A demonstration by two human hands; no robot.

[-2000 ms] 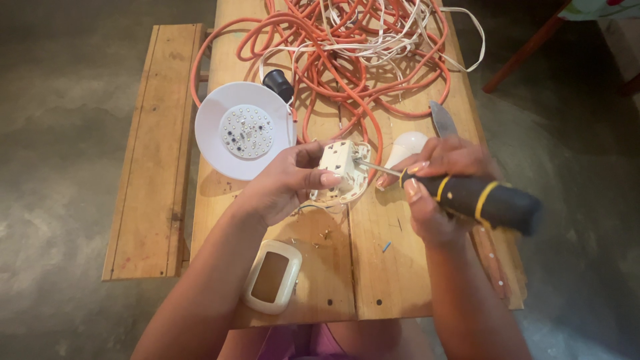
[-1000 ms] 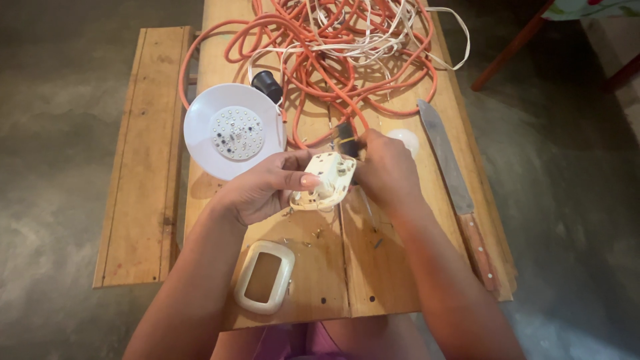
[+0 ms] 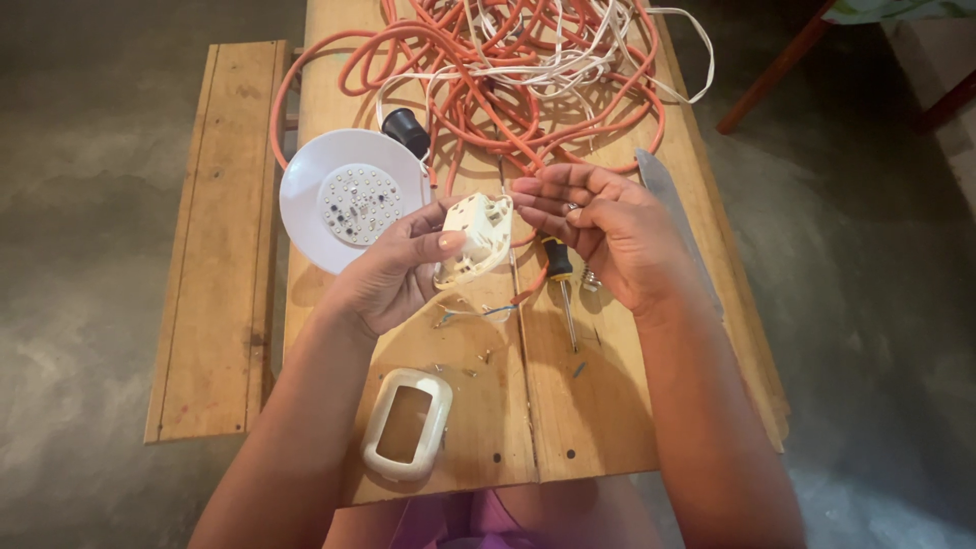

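Observation:
My left hand (image 3: 408,263) grips a cream plastic electrical outlet body (image 3: 473,236) above the wooden table, thumb on its face. Just right of it, my right hand (image 3: 610,221) is palm up, with a small metal piece (image 3: 572,207), likely a screw, between thumb and finger. Below that hand a screwdriver (image 3: 560,263) with a black and yellow handle lies on the table. An orange cable end (image 3: 530,293) with a blue wire lies beneath the outlet body. Small screws (image 3: 484,356) are scattered nearer me, beside a cream cover frame (image 3: 408,425).
Tangled orange cable (image 3: 488,114) and white cord (image 3: 564,72) cover the table's far part. A white LED lamp disc (image 3: 358,200) and a black lamp socket (image 3: 406,133) are at left. A knife (image 3: 671,198) lies along the right side. A wooden bench (image 3: 217,244) stands left.
The screwdriver, in my right hand two seconds ago, now lies on the table. My right hand has turned palm up beside the outlet body, which my left hand still holds.

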